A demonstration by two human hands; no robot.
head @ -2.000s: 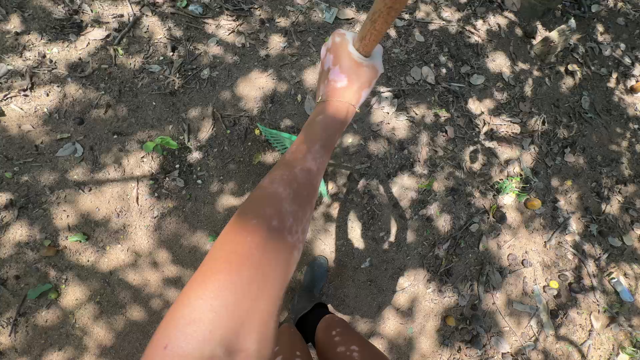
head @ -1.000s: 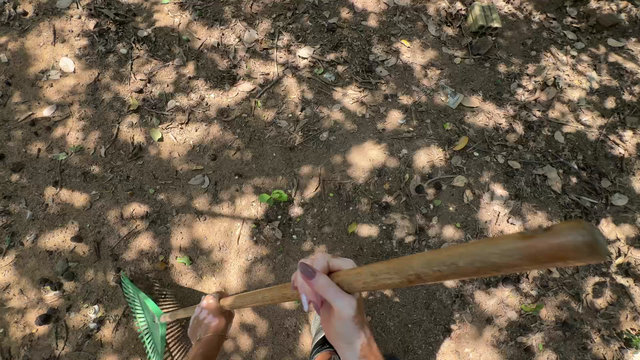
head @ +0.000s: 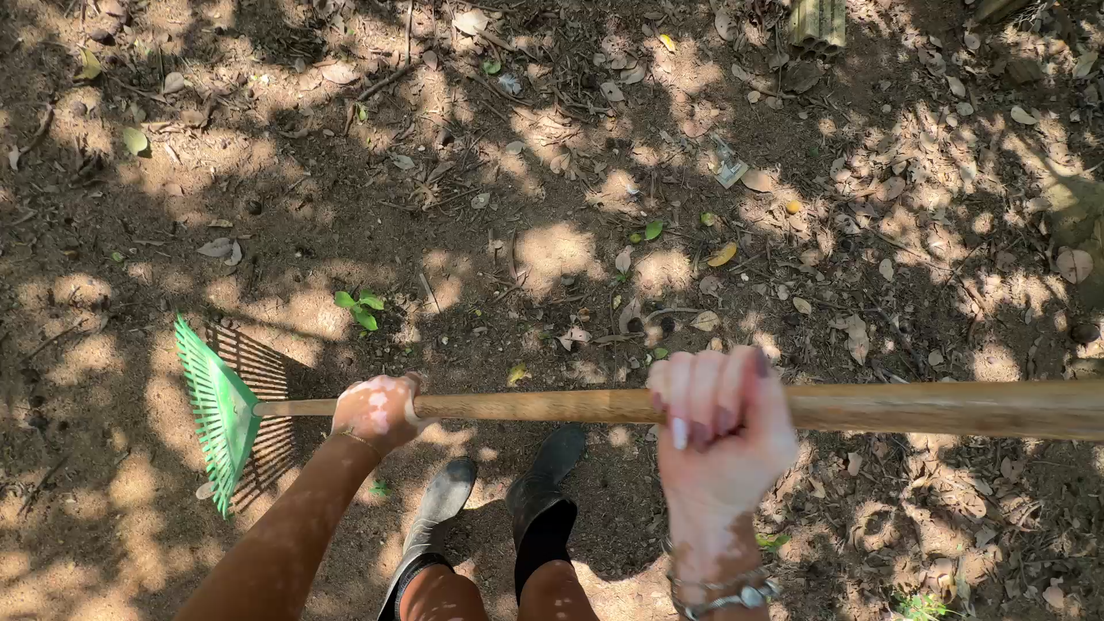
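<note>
A leaf rake with a green fan head [head: 222, 414] and a long wooden handle [head: 535, 406] lies across my view, level from left to right. Near the head, my left hand [head: 378, 414] is closed around the lower handle. My right hand [head: 724, 405], with bracelets at the wrist, grips the handle further up, right of my boots. The rake's tines are at the far left, just over the soil, with their striped shadow beside them; whether they touch the ground I cannot tell. The handle's end runs out of view at the right.
My two dark rubber boots [head: 543, 483] stand on bare soil below the handle. Dry leaves and twigs litter the ground, thicker at the right. A small green seedling [head: 362, 309] grows near the rake head. A ridged block [head: 818, 24] lies at the top right.
Two seconds ago only one arm showed, holding the handle upright at the top. One second ago both hands held the rake slanting; now the handle is level and my hands are farther apart.
</note>
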